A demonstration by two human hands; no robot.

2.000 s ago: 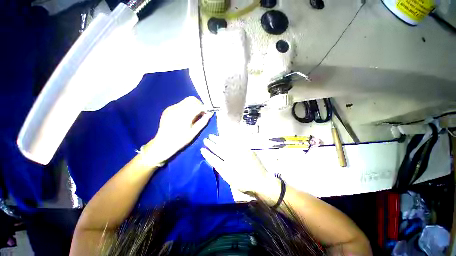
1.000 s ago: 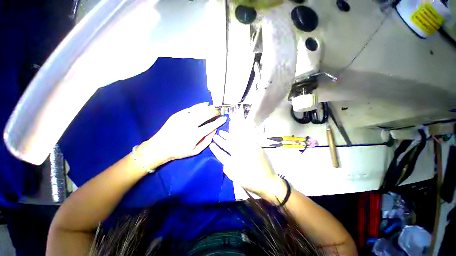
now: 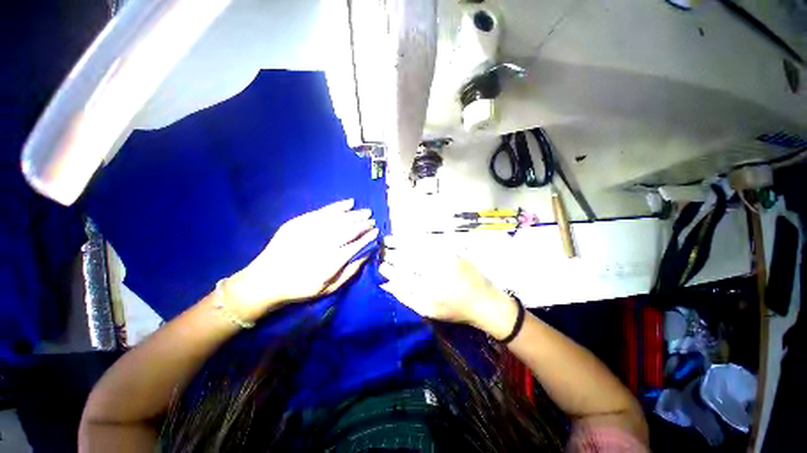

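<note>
A bright blue cloth panel (image 3: 212, 168) lies flat left of the sewing machine head and runs down over my lap. Its right edge passes by the presser foot (image 3: 379, 165). My left hand (image 3: 305, 252) lies flat on the panel, fingertips near its right edge, below the presser foot. My right hand (image 3: 442, 283) lies at the same edge, its fingertips by those of my left hand, seeming to hold the cloth edge between them. Glare washes out part of my right hand and the needle area, so the exact grip is unclear.
Yellow-handled snips (image 3: 488, 218), black-handled scissors (image 3: 524, 159) and a wooden-handled tool (image 3: 563, 225) lie right of the needle area. A long white bar (image 3: 97, 115) hangs upper left. Dark strips (image 3: 695, 234) hang at the table's right edge. A red crate (image 3: 643, 345) stands below.
The view has shifted, so the machine parts sit higher. Both hands now lie farther below the presser foot, along the panel's edge. More of the panel shows beside the foot.
</note>
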